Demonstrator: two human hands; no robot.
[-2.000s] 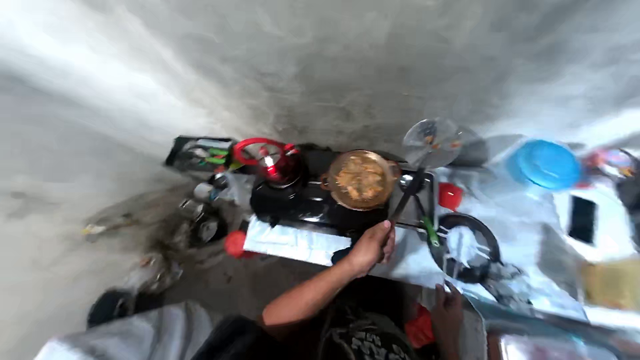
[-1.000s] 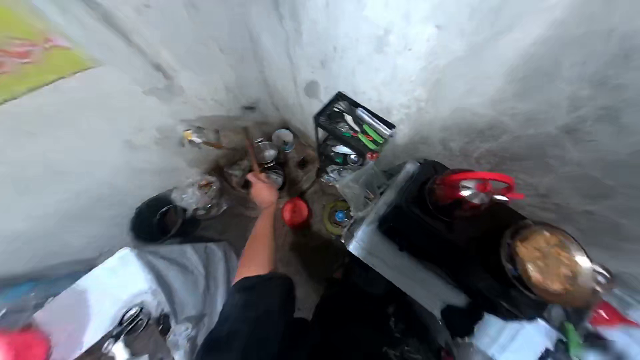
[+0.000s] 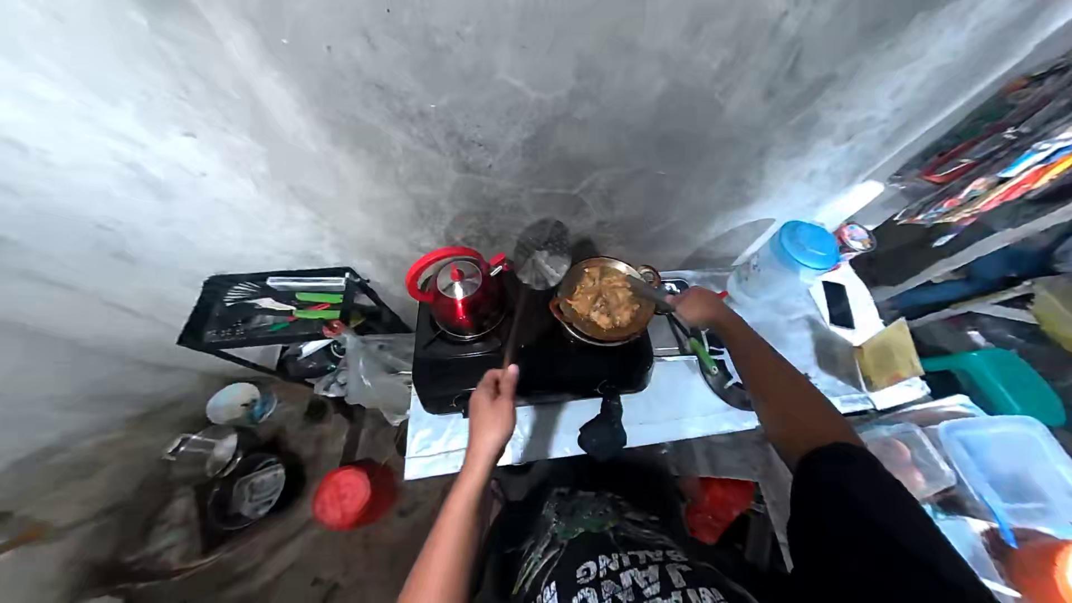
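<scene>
My left hand (image 3: pixel 492 406) grips the long handle of a perforated metal skimmer (image 3: pixel 543 255), whose round head is raised between the kettle and the pan, near the wall. My right hand (image 3: pixel 698 307) is closed on the handle of a spatula (image 3: pixel 645 289) that reaches into a round two-handled pan (image 3: pixel 565 316). Pieces of browned food (image 3: pixel 605 299) lie in the pan, which sits on the right burner of a black two-burner stove (image 3: pixel 532 385). A red kettle (image 3: pixel 462 301) with a metal lid stands on the left burner.
Left of the stove stands a black rack (image 3: pixel 201 314) with utensils; below are a red bucket (image 3: pixel 342 497) and dark pots (image 3: pixel 251 494). To the right are a blue-lidded container (image 3: pixel 806 247), a phone (image 3: pixel 837 304), a black pan (image 3: pixel 727 385) and plastic boxes (image 3: pixel 1005 469).
The view has swung back from the floor corner on the left to the stove. My left hand, seen over the floor pots a second ago, is now before the stove, and the skimmer is up.
</scene>
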